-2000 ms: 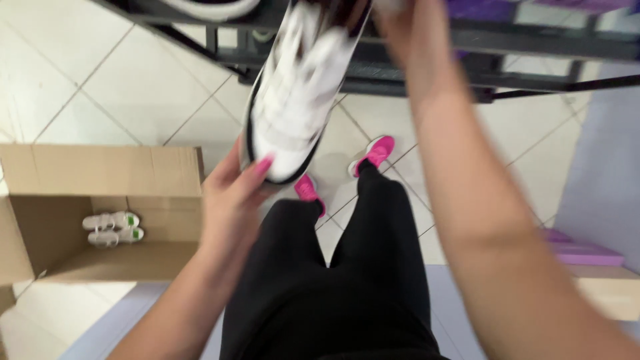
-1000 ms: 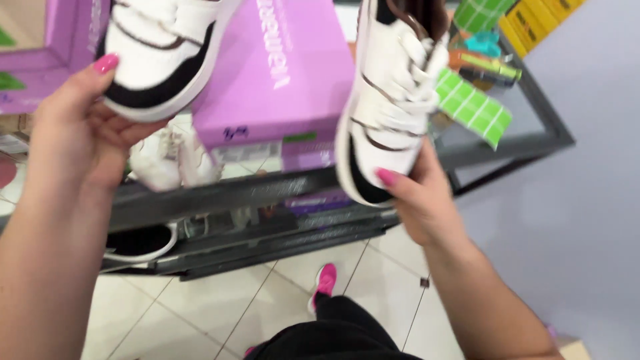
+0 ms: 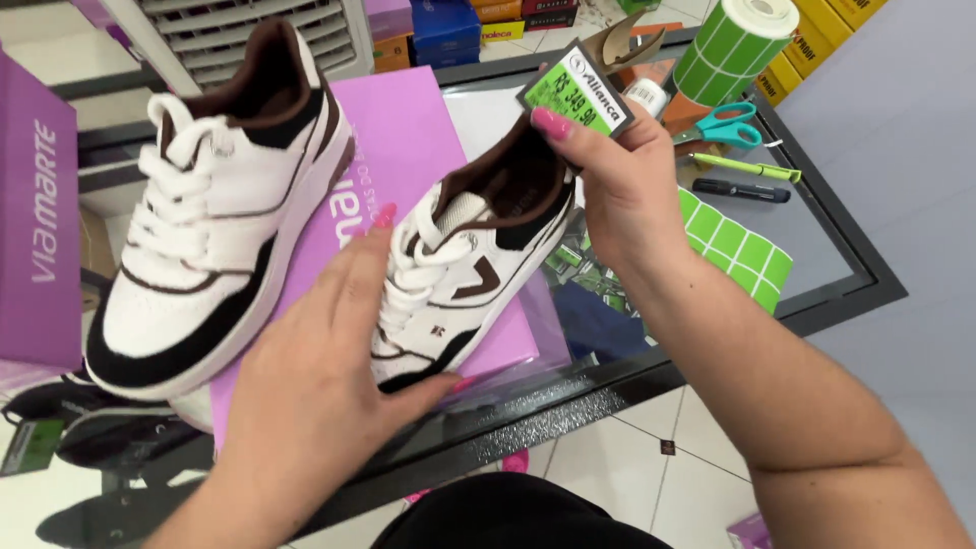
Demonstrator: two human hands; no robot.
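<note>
Two white sneakers with black toe trim and brown lining lie on a purple shoebox (image 3: 412,107). My left hand (image 3: 328,366) wraps around the toe of the right-hand sneaker (image 3: 473,267), thumb on one side and fingers on the other. At that shoe's heel, my right hand (image 3: 625,168) pinches a green and white price tag (image 3: 576,91) between thumb and fingers; the tag bears writing. The other sneaker (image 3: 221,206) rests to the left, untouched, its toe toward the lower left.
On the black-framed glass table (image 3: 877,282) are a roll of green labels (image 3: 736,46), teal scissors (image 3: 728,126), a green pen (image 3: 751,166), a black marker (image 3: 740,191) and a green label strip (image 3: 736,244). A purple box (image 3: 38,213) stands left; dark shoes (image 3: 122,435) lie lower left.
One second ago each hand held a sneaker above the table. The left sneaker has been let go onto the box; my left hand is now on the other shoe and my right hand on its tag.
</note>
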